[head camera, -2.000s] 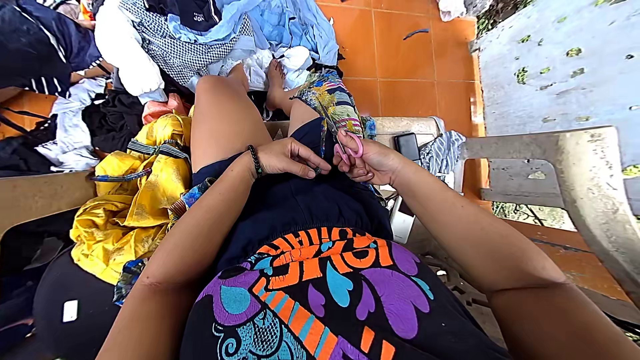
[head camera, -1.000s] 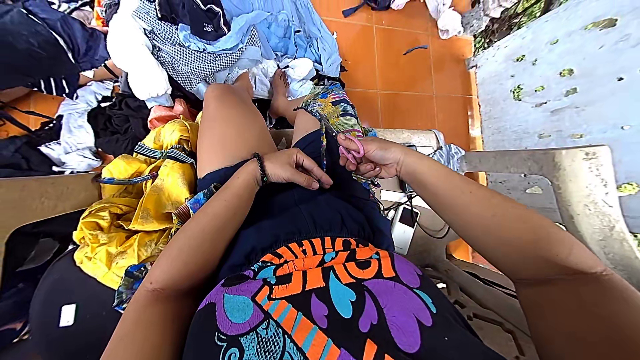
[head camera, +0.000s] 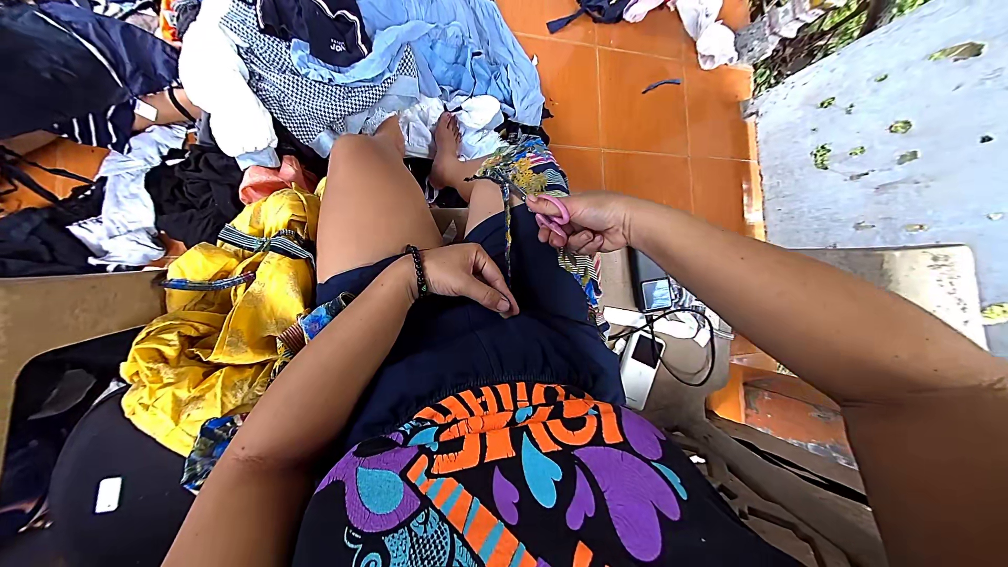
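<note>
Pink-handled scissors are held in my right hand, their blades pointing up and left over my knee. A thin strip of patterned fabric hangs down near the blades; whether they touch it is unclear. My left hand, with a dark beaded bracelet at the wrist, rests over my dark blue shorts, thumb and fingertips together; whether something small lies between them cannot be told. Multicoloured patterned fabric lies over my leg on the right. Yellow cloth lies bunched on the left.
Piled clothes cover the tiled floor ahead. A white power bank with a black cable and a phone lie on the right. Plastic chair arms flank me. Part of another person's arm shows at upper left.
My right hand has moved away from my left hand with the scissors, whose blades now point up and left. The two hands were close together two seconds ago.
</note>
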